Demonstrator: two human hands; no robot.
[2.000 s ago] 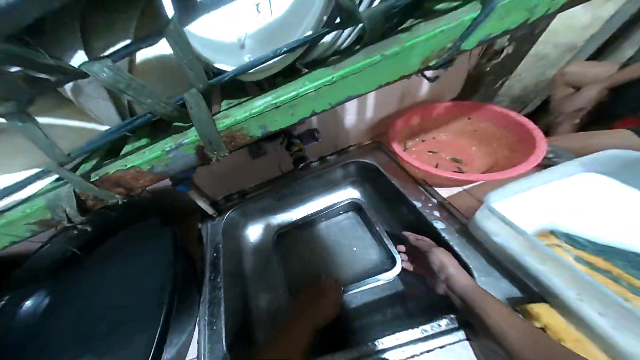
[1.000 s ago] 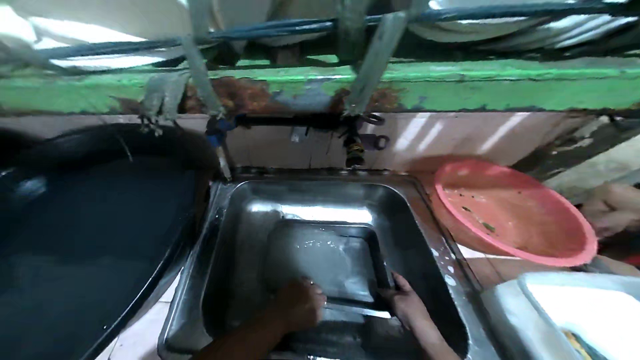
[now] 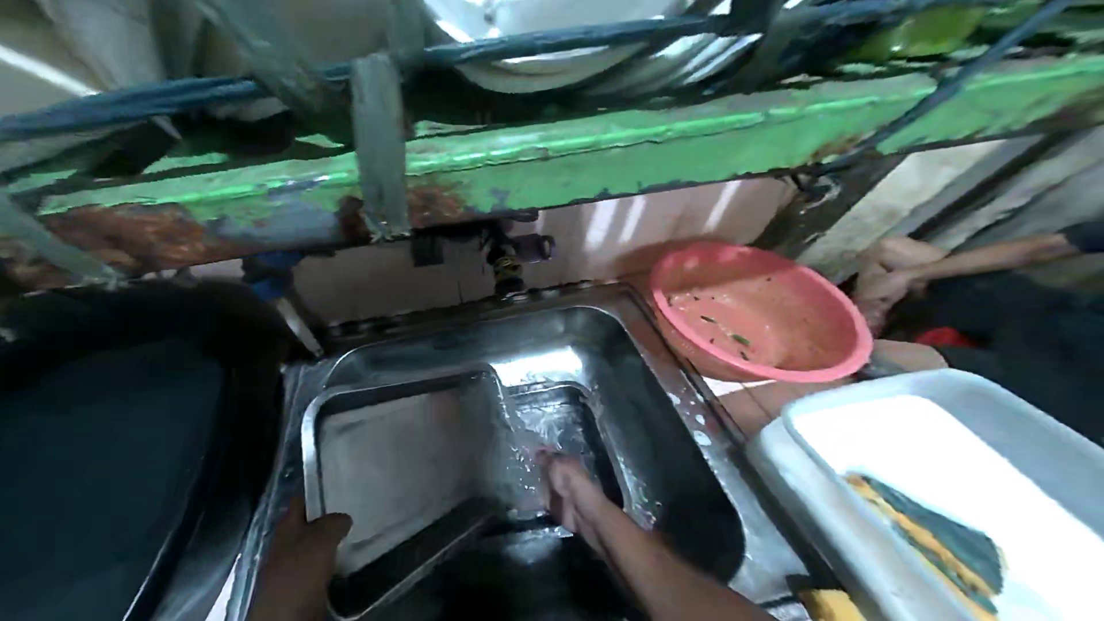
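A rectangular metal tray (image 3: 397, 474) is tilted up on the left side of the stainless steel sink (image 3: 681, 448). My left hand (image 3: 306, 543) grips its left edge, with the thumb over the rim. My right hand (image 3: 569, 487) is at the tray's right side, over a second rectangular metal tray (image 3: 604, 431) low in the sink; its fingers are blurred, and whether they touch either tray I cannot tell. Water splashes around those fingers. Behind the sink a tap (image 3: 507, 267) points down.
A big dark round vessel (image 3: 103, 457) stands left of the sink. To the right are a pink plastic basin (image 3: 763, 315) with scraps in it and a white tub (image 3: 931, 483) holding a cloth. A green metal rack (image 3: 604, 151) hangs low across the back. Another person's hands (image 3: 893, 272) are at the right.
The tray has been raised at a tilt on the sink's left, and another tray shows below it. My left hand has moved to its left edge. The view has shifted.
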